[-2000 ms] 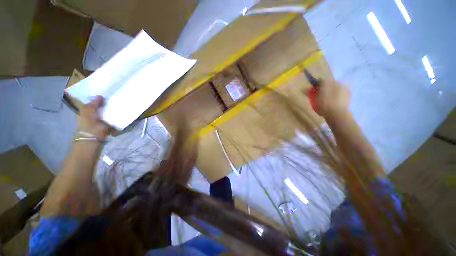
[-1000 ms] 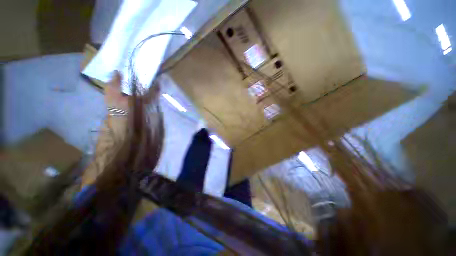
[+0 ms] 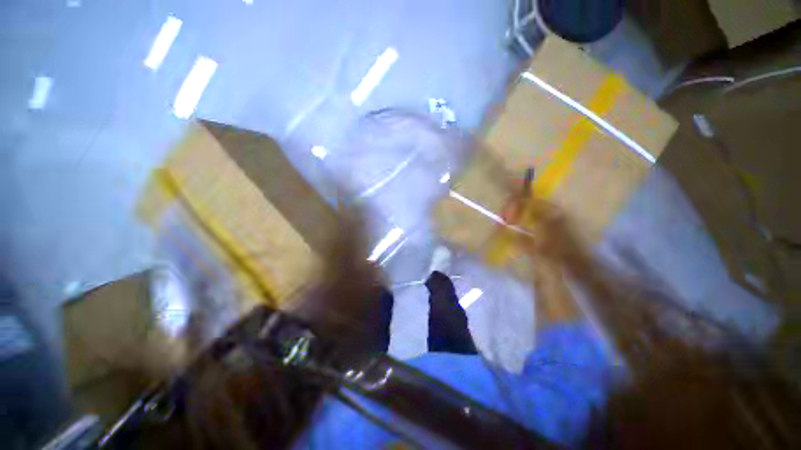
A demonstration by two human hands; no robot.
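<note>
A brown carton (image 3: 606, 180) with yellow tape and white strapping bands stands on the floor at the upper right. My right hand (image 3: 546, 230) is blurred over its near-left part, shut on the scissors (image 3: 512, 211); their red handles are in my fingers and the dark blades point up. My left hand (image 3: 167, 347) is a blur at the lower left, against a white patch that looks like the packing list (image 3: 172, 301). Its fingers are not clear. Strands of hair and a dark strap cover parts of both arms.
Another carton (image 3: 263, 198) with yellow tape stands at centre left. A smaller brown carton (image 3: 110, 325) is at the lower left. A round dark stool seat (image 3: 580, 16) is at the top right, with large cartons (image 3: 733, 167) at the right edge. My feet are at lower centre.
The view has turned away from the open carton with small boxes, which is out of view. A taped and strapped carton now lies under my right hand. The sheet is much less visible.
</note>
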